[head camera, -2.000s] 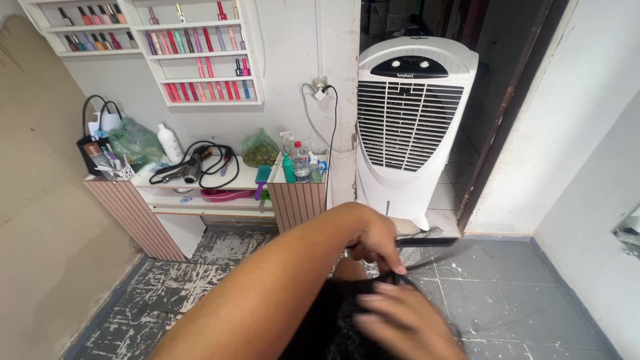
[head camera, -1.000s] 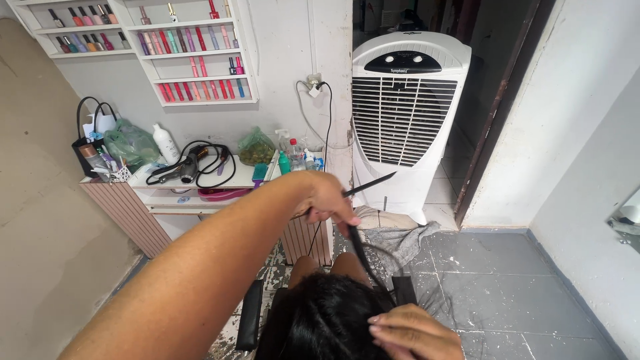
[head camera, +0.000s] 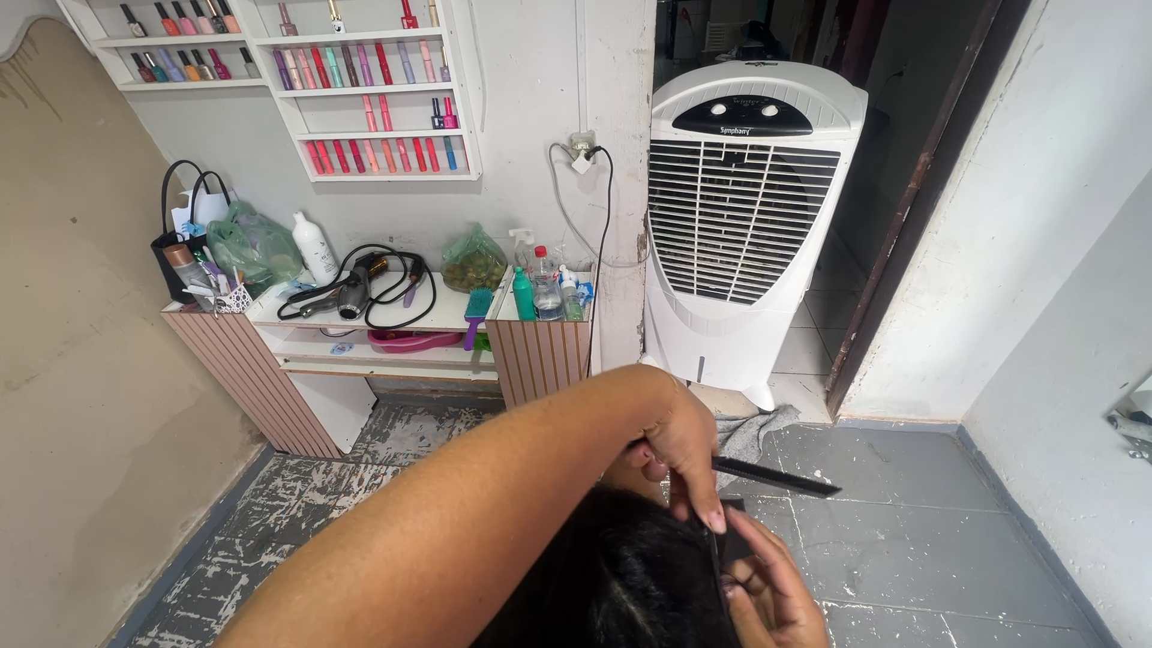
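A person's head with dark hair (head camera: 612, 576) is directly below me at the bottom middle. My left hand (head camera: 679, 441) reaches over it from the left, with a black comb (head camera: 783, 477) held in it and pointing right. Its thumb and finger pinch a thin strand at the right side of the head. My right hand (head camera: 769, 585) is close beside and below, its fingers on the same strand. The strand's far end is hidden by the hands.
Beyond stands a white air cooler (head camera: 747, 225) in the doorway. To the left, a low shelf unit (head camera: 450, 310) bears a hair dryer (head camera: 354, 292), a brush (head camera: 477, 310) and bottles. Nail polish racks (head camera: 387, 175) hang above. A grey cloth (head camera: 751, 441) lies on the floor.
My left hand has come down toward the right side of the head, and the two hands are now close together. The hair strand stretched between them a second ago is now mostly hidden.
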